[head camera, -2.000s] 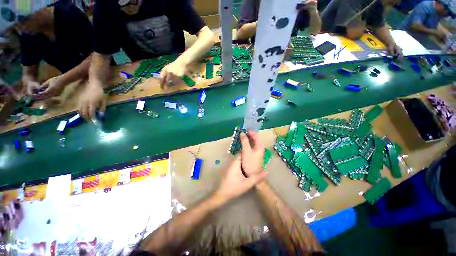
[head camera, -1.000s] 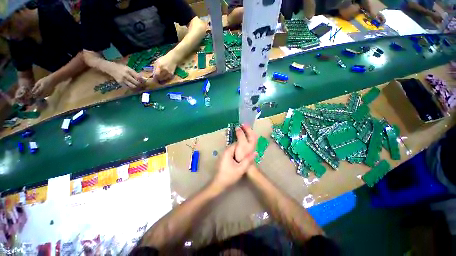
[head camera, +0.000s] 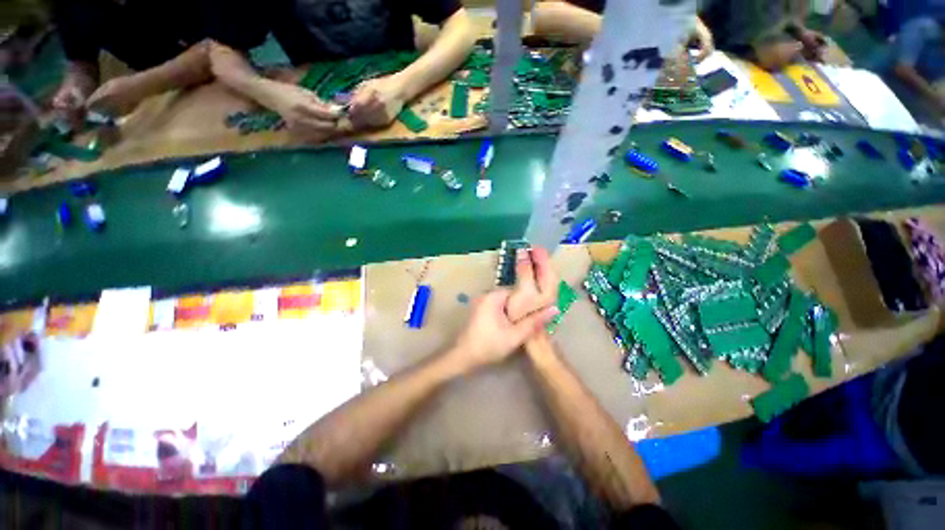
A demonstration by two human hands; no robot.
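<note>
My left hand [head camera: 485,333] and my right hand [head camera: 531,292] are pressed together over the cardboard [head camera: 456,388], just in front of the post. The fingers overlap, so I cannot tell whether anything is between them. A small green-silver board strip [head camera: 507,263] shows at the fingertips, at the cardboard's far edge; whether it is held or lying is unclear. A green panel [head camera: 564,302] lies just right of my right hand, partly hidden by it. A blue battery [head camera: 418,307] with thin leads lies apart to the left.
A board pile [head camera: 715,311] lies right of the chipped post [head camera: 596,135]. Battery-and-board assemblies sit on the green belt [head camera: 290,223]. Printed sheets [head camera: 187,388] are at left, an open carton [head camera: 870,264] of dark parts at far right. Other people's hands [head camera: 368,104] work across the belt.
The view has shifted, moving the scene within the picture. My hands stay together in much the same place by the post. Across the belt, a person's hand has drawn back from the belt to their other hand.
</note>
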